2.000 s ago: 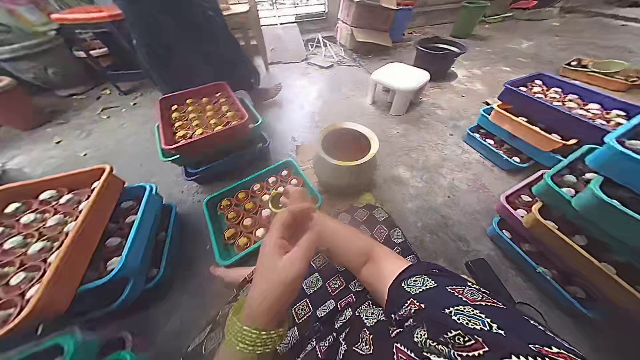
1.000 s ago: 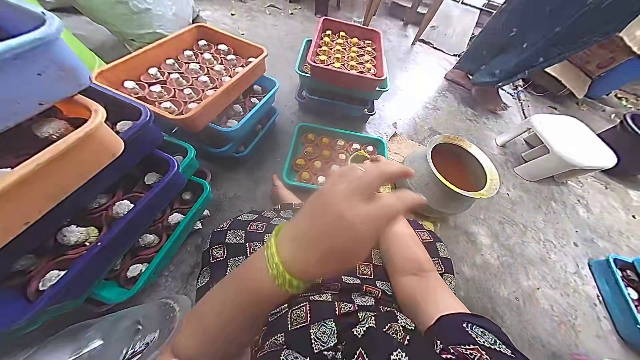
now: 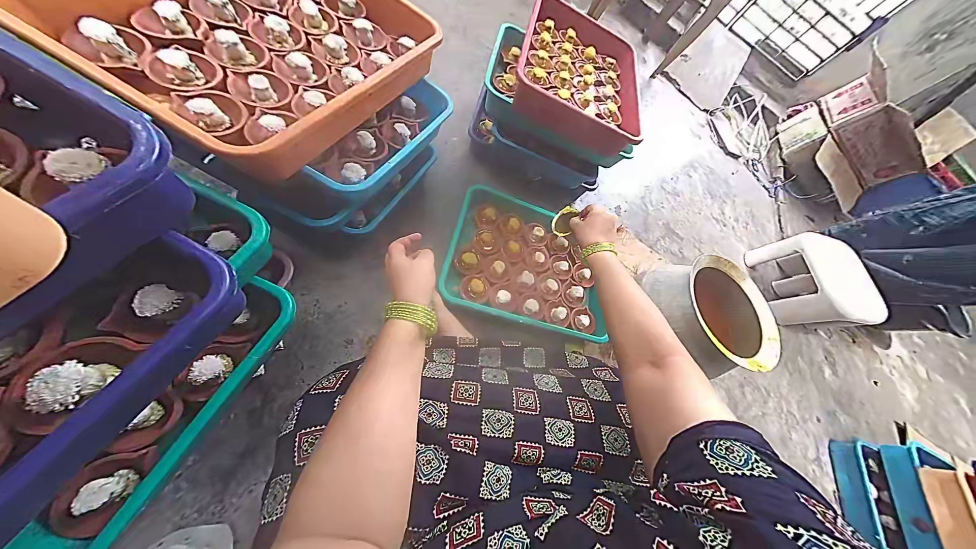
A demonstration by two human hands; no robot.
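Observation:
A small round cup [image 3: 565,221] with a yellowish rim is gripped by my right hand [image 3: 596,226], over the upper right part of a green plastic tray [image 3: 457,236]. Small clay cups stand in rows in that tray; some hold yellow-brown contents, others white-topped lumps [image 3: 531,306]. Left of the tray, my left hand [image 3: 412,267] hangs with its fingers partly curled, holding nothing that I can see. To the right of my right forearm stands a metal pot [image 3: 705,320] of reddish-brown liquid [image 3: 727,311].
Stacked orange [image 3: 305,137], blue and purple trays [image 3: 145,152] of clay cups rise at the left. Behind the green tray is a stack topped by a red tray [image 3: 526,91]. A white stool [image 3: 839,278], a person's leg [image 3: 907,252] and cardboard boxes [image 3: 854,137] are at the right.
The view has swung. My hands, overlapping earlier in front of the green tray, are now apart, the right over the tray and the left beside it.

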